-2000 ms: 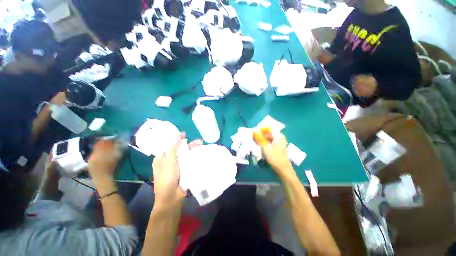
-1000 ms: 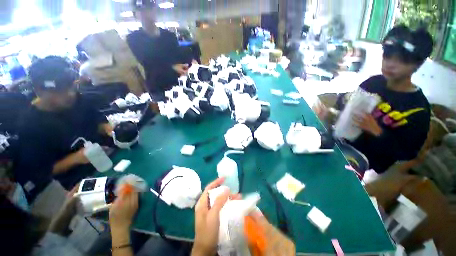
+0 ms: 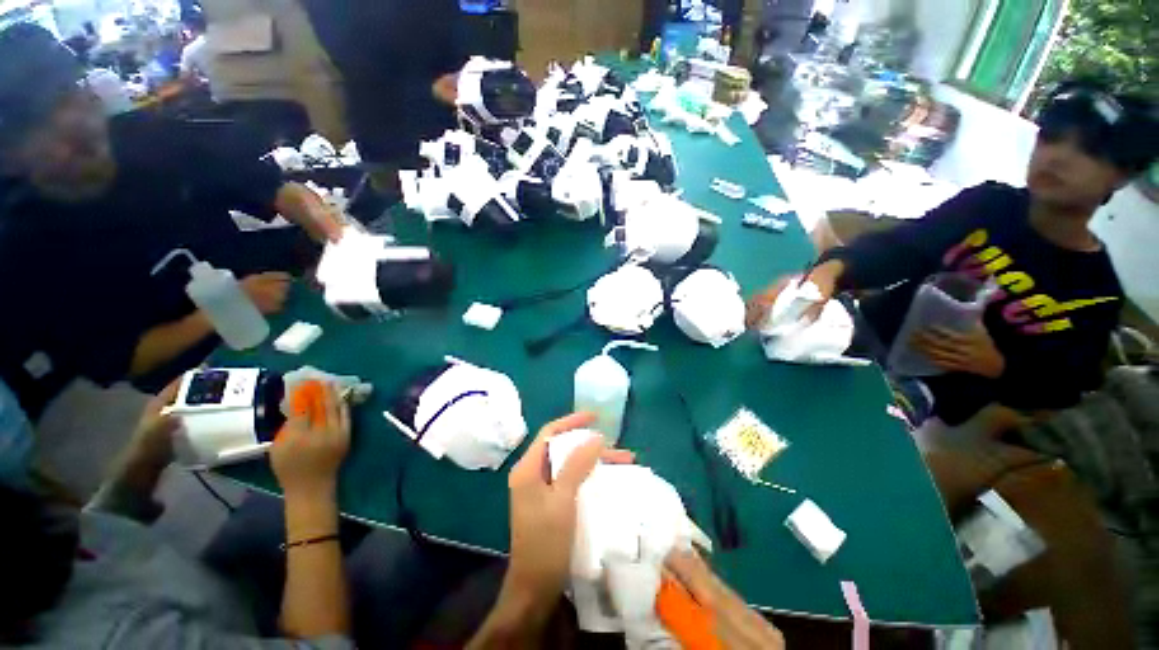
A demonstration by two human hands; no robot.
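Note:
I hold a white plastic unit over the near edge of the green table. My left hand grips its upper left side. My right hand, with orange finger covers, presses a crumpled white cloth on its lower part; its lower edge is cut off by the picture. A translucent bottle with a bent spout stands just beyond. A bag of swabs and a white block lie to the right.
Another white unit with a black cable lies left. Many units are piled at the back of the green table. A person on the left works on a unit. A person on the right touches another unit. A pink strip hangs at the edge.
My right hand has left the tabletop, bringing the cloth onto the unit. The unit now sits lower right in view. The person on the right has reached onto a table unit; the view has tilted up.

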